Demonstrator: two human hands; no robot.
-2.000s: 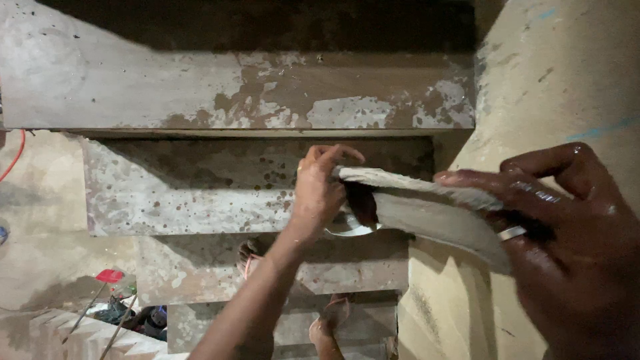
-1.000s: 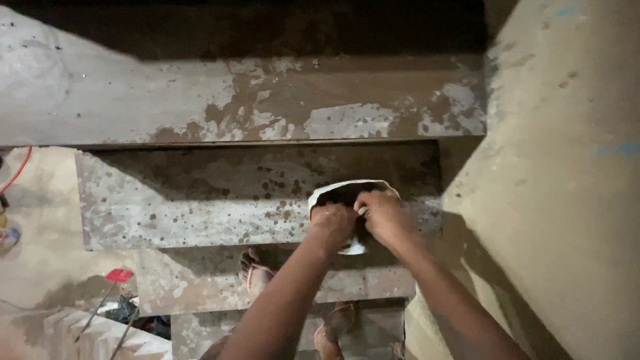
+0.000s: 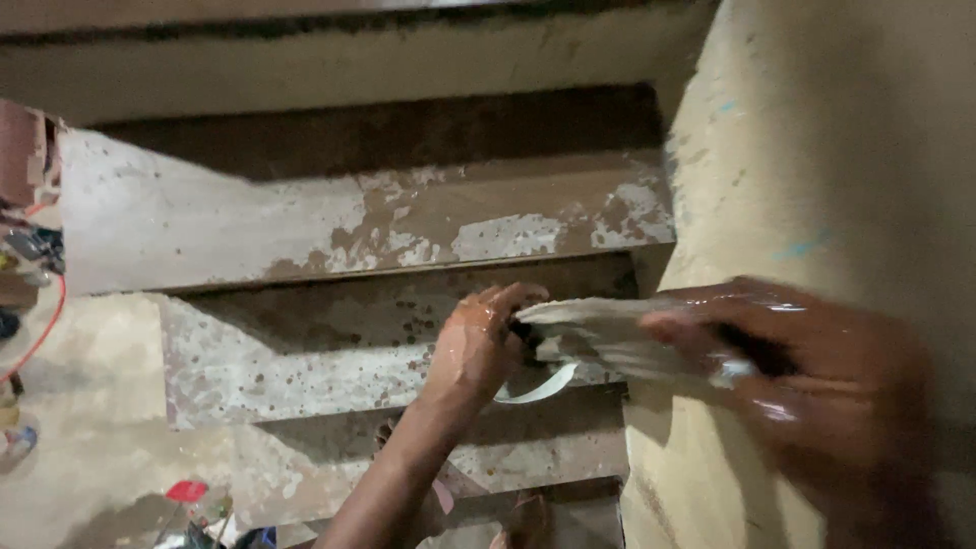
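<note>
A wet, pale grey cloth (image 3: 602, 335) is stretched between my two hands above the stairs. My left hand (image 3: 476, 335) grips its left end, fingers curled, near the middle of a step. On the right, my right hand (image 3: 770, 358), wet, blurred and close to the camera, holds the other end beside the wall. Under the cloth shows the white curved rim of a container (image 3: 537, 389), mostly hidden by the cloth and my left hand. The step (image 3: 305, 389) beneath is spotted with water, and the step above (image 3: 206, 221) bears wet patches.
A plastered wall (image 3: 762, 152) with blue marks runs along the right side. Lower steps and part of a bare foot (image 3: 526, 518) show at the bottom. At the left are a red hose (image 3: 49, 335), a red object (image 3: 187, 490) and assorted items on the floor.
Both hands were together inside the white-rimmed container a second ago; now they are raised, the right hand far out to the right, with the cloth stretched between them. The view has shifted upward.
</note>
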